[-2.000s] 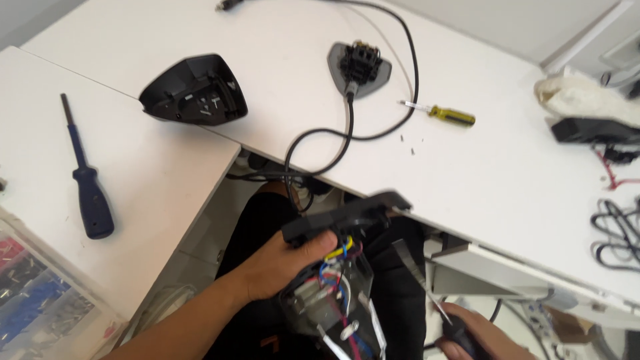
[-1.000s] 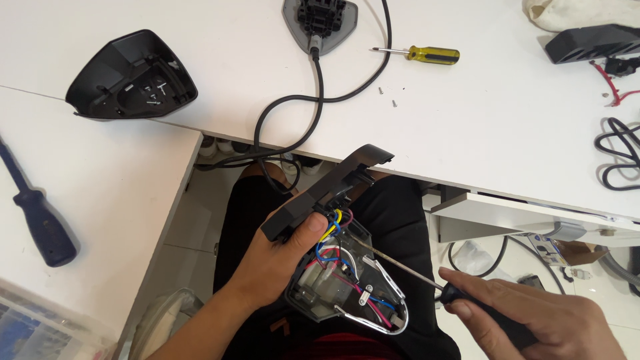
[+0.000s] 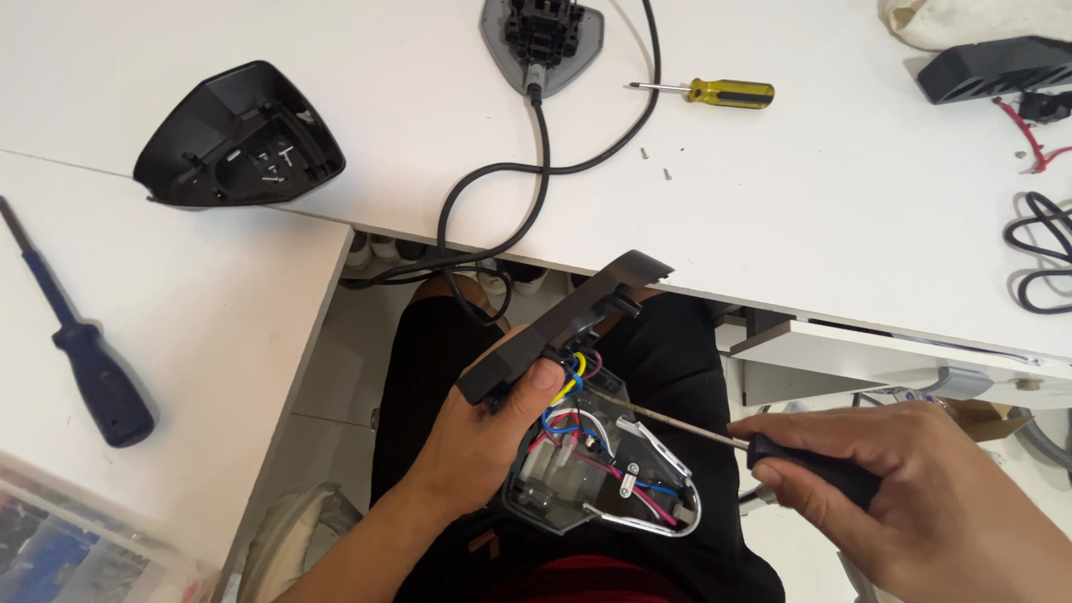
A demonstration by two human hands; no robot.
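Over the lap, my left hand (image 3: 494,427) grips an opened device. Its black plastic part (image 3: 569,327) is tilted up from a translucent grey housing (image 3: 561,494), with yellow, blue, red and white wires (image 3: 574,394) running between them. A white-edged metal loop (image 3: 691,502) lines one end of the housing. My right hand (image 3: 888,486) holds a black-handled screwdriver (image 3: 804,469), its shaft pointing left to the housing beside the wires; the tip is hard to make out there. On the desk above lie a yellow-handled screwdriver (image 3: 730,93) and two small screws (image 3: 667,174).
A black shell (image 3: 239,138) holding several screws and a blue-handled screwdriver (image 3: 105,385) lie at left, above a clear parts box (image 3: 92,536). A grey base (image 3: 543,42) trails a black cable (image 3: 544,142). An open drawer (image 3: 904,352) sits right, below a black vented part (image 3: 997,71).
Two seconds ago the screwdriver in my right hand was apart from the device, its shaft pointing up; now its shaft reaches the housing. The view has shifted.
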